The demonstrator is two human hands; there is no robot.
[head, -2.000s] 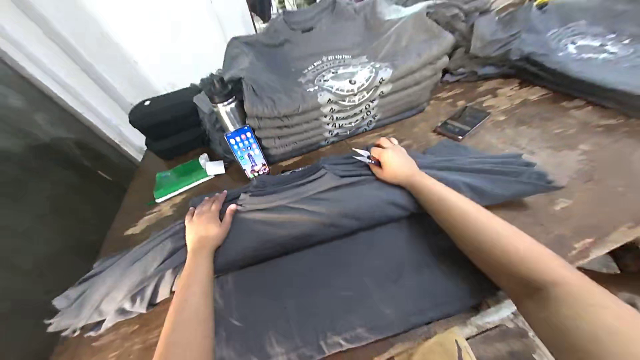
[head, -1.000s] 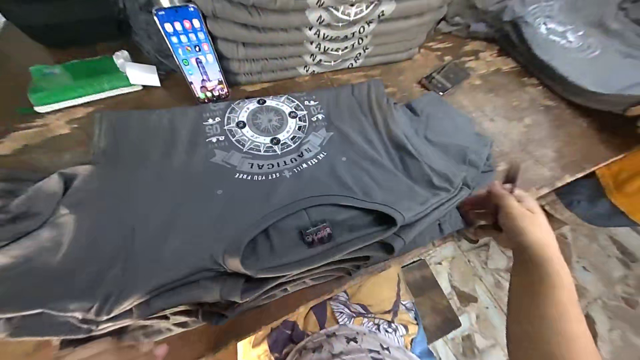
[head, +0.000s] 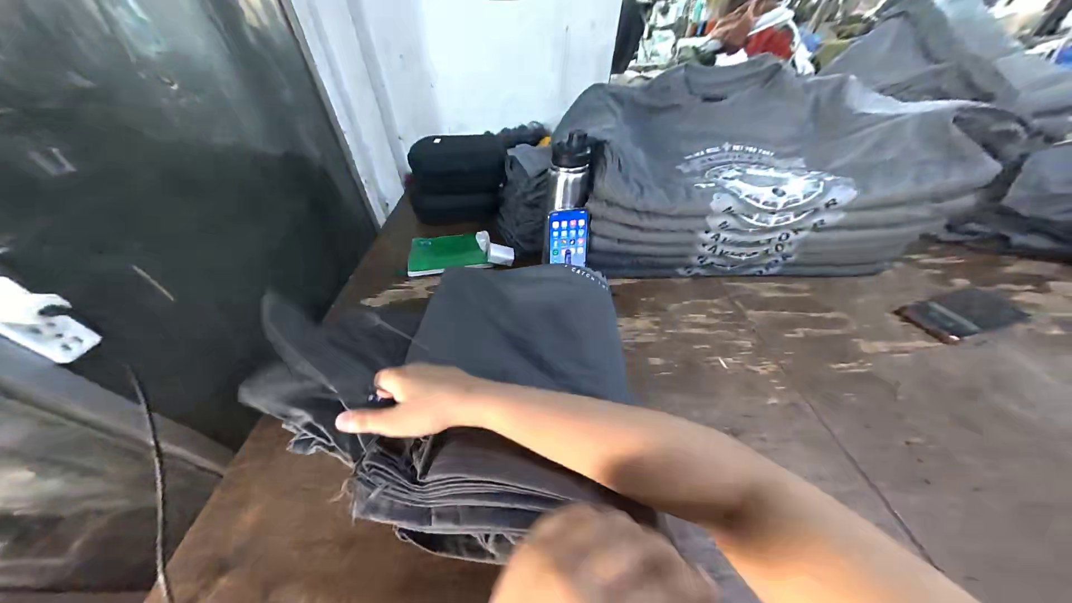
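Observation:
A stack of dark grey T-shirts [head: 519,335] lies folded near the left edge of the wooden table, its layered edges facing me. My right hand [head: 410,404] reaches across to the stack's left side, thumb extended and fingers curled at the loose, blurred sleeves [head: 310,352]. A small dark bit shows between thumb and fingers; whether it is a tool or cloth cannot be told. My left hand [head: 603,557] is a blur at the bottom, close to the near side of the stack, and its fingers cannot be made out.
Behind the stack are a green booklet [head: 448,253], a lit phone [head: 569,238] propped against a steel bottle [head: 569,186], black bundles [head: 456,176] and a tall pile of printed grey T-shirts [head: 737,184]. A dark flat object [head: 963,314] lies right on the table [head: 796,419].
The shirts, spread out with print and collar showing one second ago, are now folded into a narrower stack. My right hand has moved from their right side to their left. The view has swung left.

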